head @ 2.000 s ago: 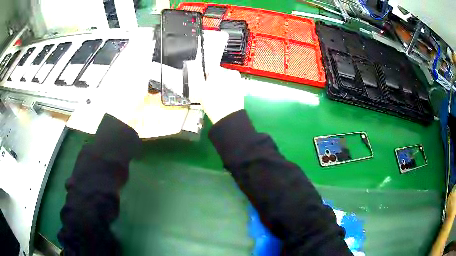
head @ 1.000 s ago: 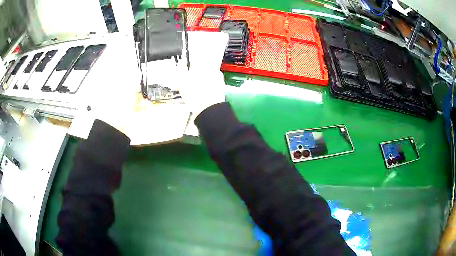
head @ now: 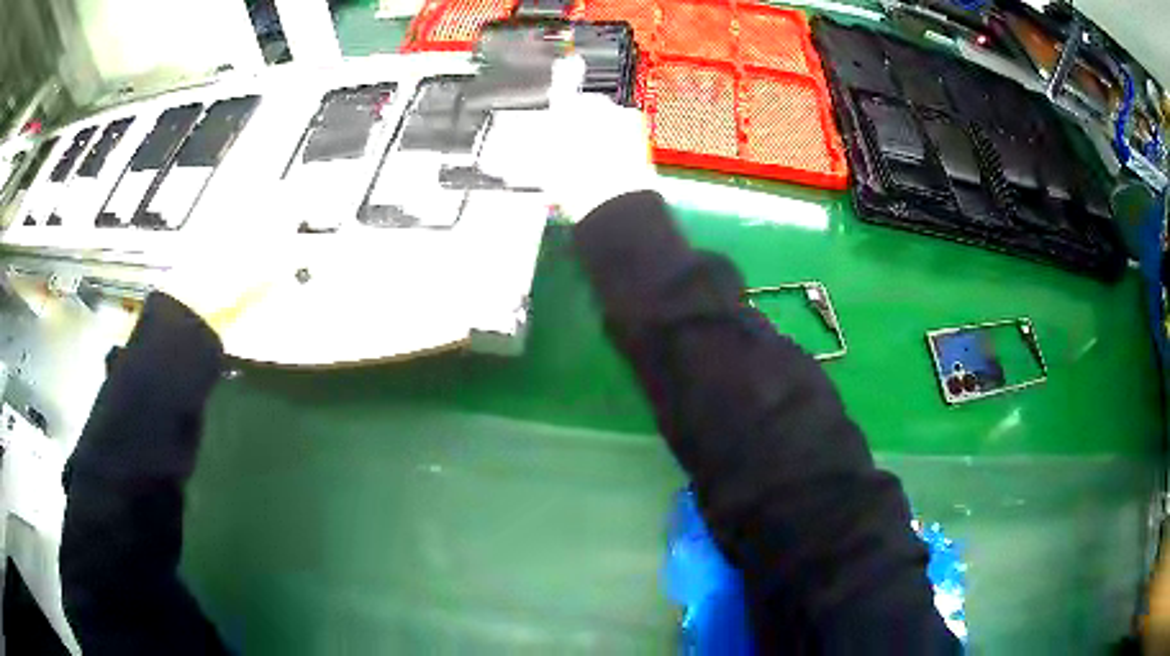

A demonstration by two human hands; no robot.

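A phone frame with a dark upper part (head: 436,115) lies in a slot at the right end of the white fixture plate (head: 295,308). My right hand (head: 603,147), washed out white, is over the plate's right end and the red tray's edge. It appears to grip a dark flat part (head: 520,64) that overlaps the stacked dark parts. Its fingertips are blurred. My left sleeve ends at the plate's front left edge. My left hand (head: 212,288) blends into the white there, so its fingers cannot be made out.
More dark slots or frames (head: 199,160) line the plate. The red tray (head: 744,109) and black tray (head: 975,160) stand at the back. Two phone frames, one (head: 985,361) farther right, lie on the green mat (head: 423,513). Blue film (head: 712,577) is at the front, partly behind my right sleeve.
The phone frame held earlier now lies in the plate's slot. My right hand has moved right and up to the dark stack; my left arm has moved left. The view has shifted.
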